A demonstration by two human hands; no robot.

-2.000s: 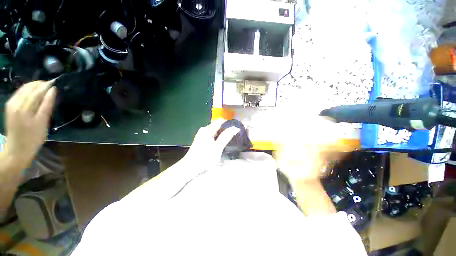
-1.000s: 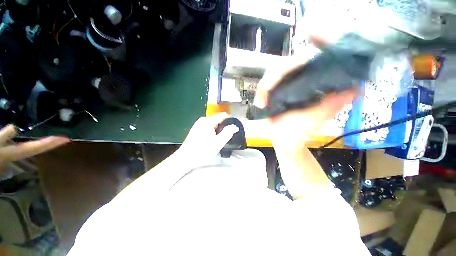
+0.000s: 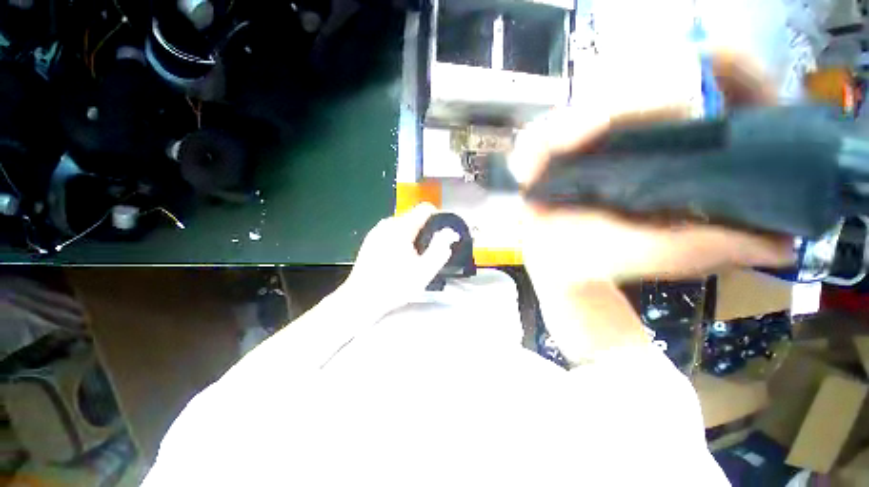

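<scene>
My left hand (image 3: 395,257) holds a round black housing (image 3: 450,238) at the bench's front edge, with the thumb in its hollow. My right hand (image 3: 591,224), overexposed and blurred, is wrapped around the thick dark electric screwdriver (image 3: 686,169). The tool lies nearly level, its tip end pointing left to the mouth of the grey-white screw feeder (image 3: 500,95). The tip itself is blurred, and I cannot tell if a screw is on it.
A dark heap of housings (image 3: 210,157) with white stubs and thin wires lies on the green surface (image 3: 329,176) at left. Orange tape (image 3: 416,197) runs along the front edge. Cardboard cartons (image 3: 834,423) and boxed black pieces (image 3: 748,342) are below right. An orange roll (image 3: 835,89) is far right.
My right hand has taken hold of the screwdriver and brought its tip end to the feeder. My left hand keeps the housing at the edge. Another person's hand at left has left the view.
</scene>
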